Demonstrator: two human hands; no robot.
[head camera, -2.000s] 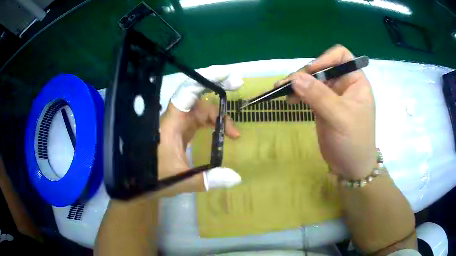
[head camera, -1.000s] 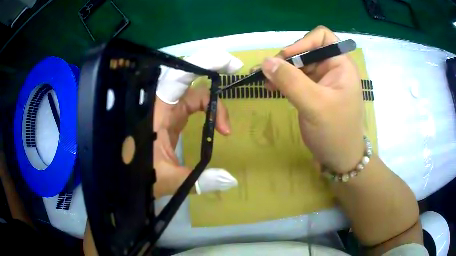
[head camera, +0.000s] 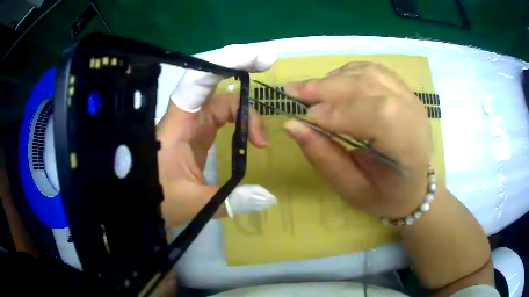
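Note:
My left hand (head camera: 197, 136), with white finger cots on thumb and fingertips, holds the black housing frame (head camera: 113, 191) tilted, its solid end at the left and its thin far rail over the yellow sheet (head camera: 301, 232). My right hand (head camera: 371, 133) holds the tweezers (head camera: 348, 141). Their two tips are apart and point left, close to the rail's upper corner; whether they touch it or hold a pad I cannot tell. The pad strip (head camera: 278, 100) runs in two rows of black dashes across the sheet's top, partly hidden by my right hand.
The blue tape roll (head camera: 35, 200) stands at the left, partly hidden behind the frame. Other housing frames lie on the green surface, one at top right (head camera: 432, 13) and one at top left (head camera: 91, 20). The white padded surface (head camera: 481, 151) lies under the sheet.
The held frame has moved left and nearer to me. The tweezers have turned from sloping up to the right to sloping down to the right, their tips now apart beside the rail.

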